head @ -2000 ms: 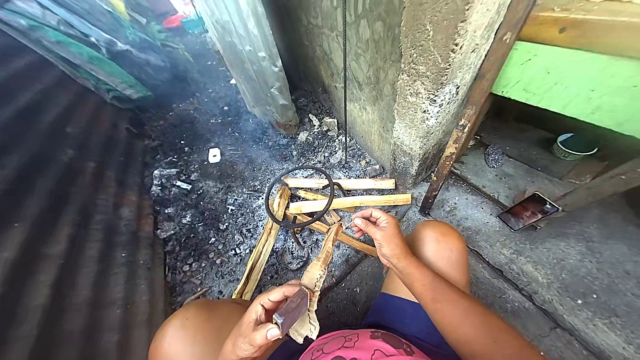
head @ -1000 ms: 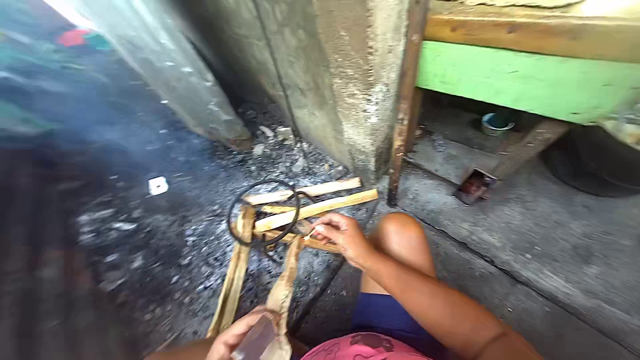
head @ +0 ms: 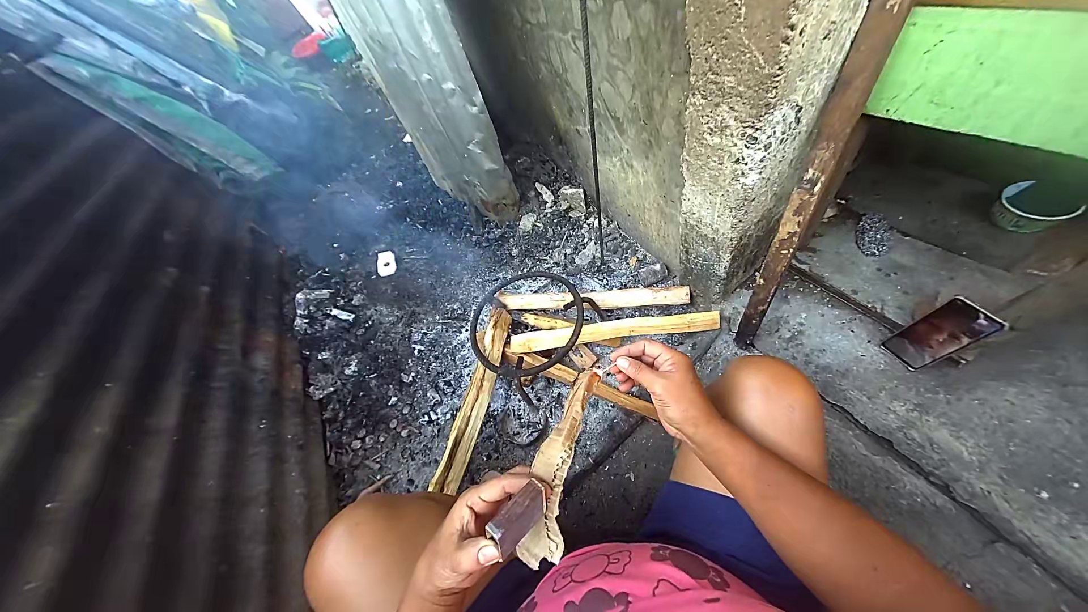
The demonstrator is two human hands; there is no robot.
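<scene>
My left hand holds a matchbox with a dark striking side, together with a torn strip of corrugated cardboard. The strip points away from me, its far tip beside my right hand. Between the right thumb and fingers is a small thin stick, probably a match; whether it burns cannot be told. Just beyond, a round black metal ring stand stands over split sticks of firewood, some crossing beneath it. One longer piece of split wood leans out toward my left knee.
Ash and charcoal cover the ground, with smoke drifting at the upper left. Corrugated metal sheet stands at left, a concrete post and rusty bar at right. A phone and a bowl lie farther right.
The view has swung right and back again. Both hands keep their hold on the cardboard, matchbox and small stick, with the right fingers staying near the strip's far tip.
</scene>
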